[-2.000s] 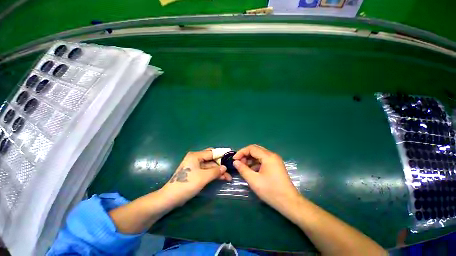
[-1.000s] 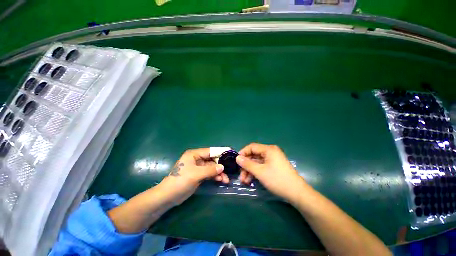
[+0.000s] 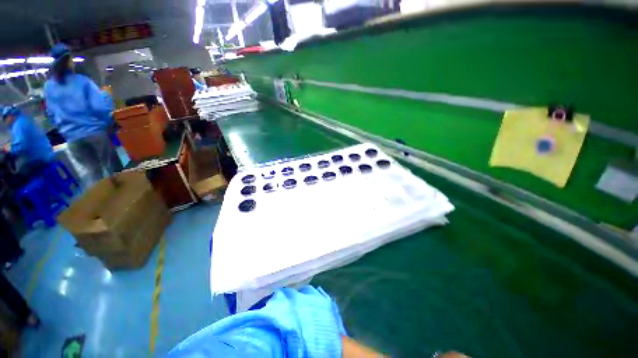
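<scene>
A stack of white blister trays (image 3: 315, 224) lies on the dark green bench. Black discs (image 3: 329, 176) sit in two rows along the top tray's far side, with one more disc (image 3: 247, 205) at the left end of a third row. My left sleeve and a bit of forearm (image 3: 360, 349) enter at the bottom edge. My left hand is almost wholly cut off there; only a sliver of skin (image 3: 451, 354) shows, and what it holds is hidden. My right hand is out of the picture.
A green partition (image 3: 448, 105) with a clipped yellow card (image 3: 540, 145) runs along the bench's right side. Another white stack (image 3: 225, 100) lies farther down the bench. Cardboard boxes (image 3: 115, 220) stand on the blue floor at left, with a standing person (image 3: 78, 101) and a seated person (image 3: 28, 140) beyond.
The view has swung left and up. The tray stack now lies in mid-picture. The hands with the black disc and the sheet of dots have left the view.
</scene>
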